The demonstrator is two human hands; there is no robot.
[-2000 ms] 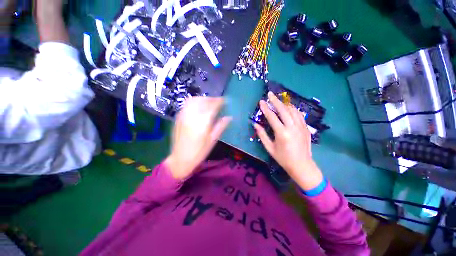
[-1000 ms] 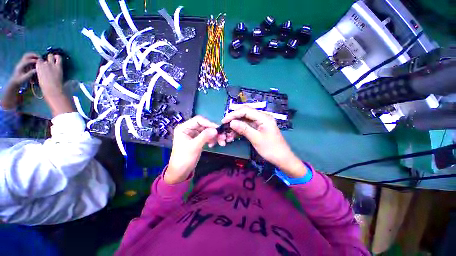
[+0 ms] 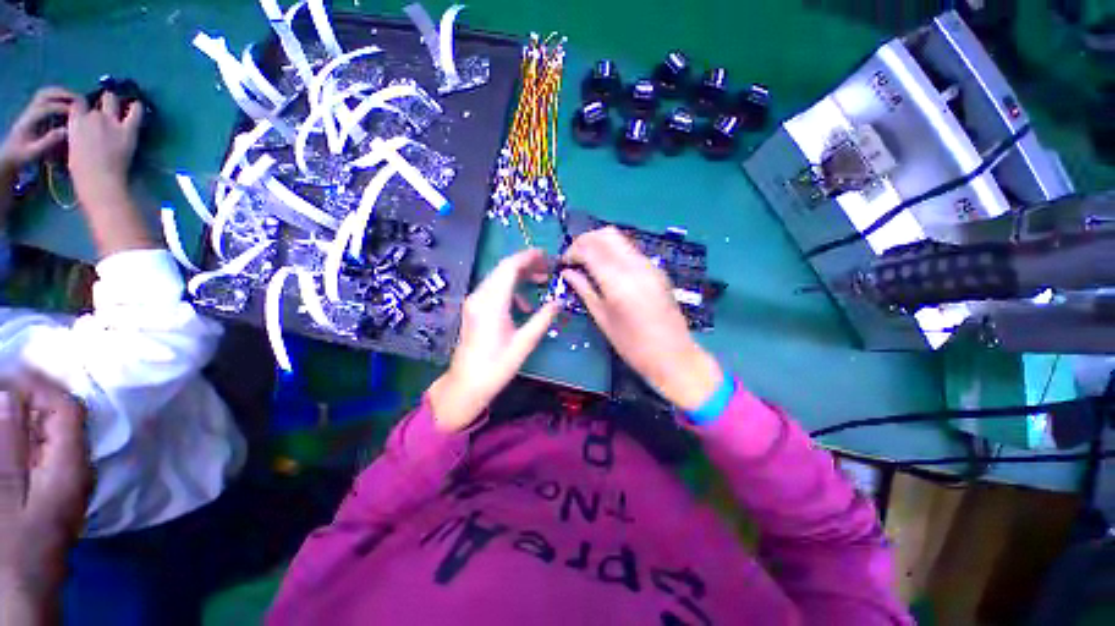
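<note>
A black open camera body (image 3: 682, 259) lies on the green bench mat in front of me, partly covered by my right hand. My right hand (image 3: 630, 300) reaches over its left part, with a blue band on the wrist. My left hand (image 3: 499, 330) is at the body's left edge, thumb and fingers curled near the right fingertips. The fingertips of both hands meet around something small and dark; what it is and which hand grips it cannot be made out. The bundle of yellow-orange lead wires (image 3: 533, 128) lies just behind my hands.
A black tray (image 3: 471, 159) at left holds white flat cables (image 3: 410, 174) and small black brackets (image 3: 397, 287). Black lens barrels (image 3: 676, 128) stand behind the work. Metal screw feeders (image 3: 899, 147) and a grey screwdriver (image 3: 978, 269) are at right. Another worker's hands (image 3: 100, 135) are far left; another hand (image 3: 37, 489) is at the left edge.
Both hands have moved from in front of the camera body to its left part, near the wire ends. Another person's hand has appeared at the lower left edge.
</note>
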